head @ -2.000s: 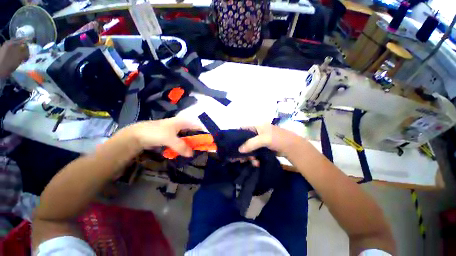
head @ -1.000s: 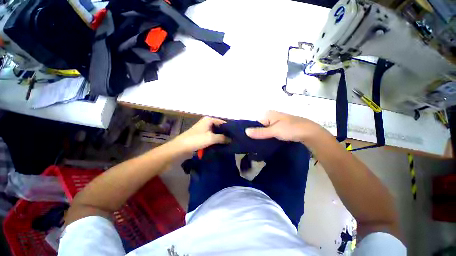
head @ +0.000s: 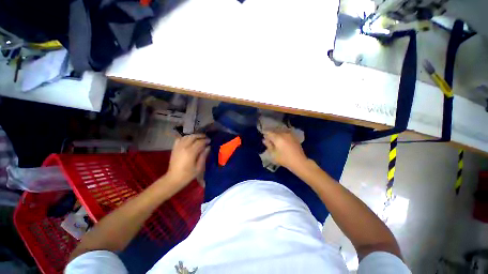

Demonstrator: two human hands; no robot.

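Note:
A dark fabric piece (head: 235, 121) lies over the wearer's lap below the table edge, hard to tell from the dark blue trousers. A bright orange-red patch (head: 229, 150) shows between the hands. My left hand (head: 189, 155) is at the left of the patch, fingers curled at the dark fabric's left side. My right hand (head: 283, 147) is at the right, thumb and fingertips pinched together at the dark fabric's right edge. Some fingertips are hidden against the dark cloth.
The white table (head: 241, 53) stands in front. A workpiece pile (head: 101, 32) lies upper left. Sewing machine parts (head: 396, 16), hanging black binding tape (head: 408, 80) and yellow thread snips (head: 440, 83) are at the right. Red crates (head: 107, 179) stand lower left.
The view has tilted down. The hands have moved lower over the lap and farther apart. The dark bundle is spread out between them, and the orange-red patch now shows in the middle.

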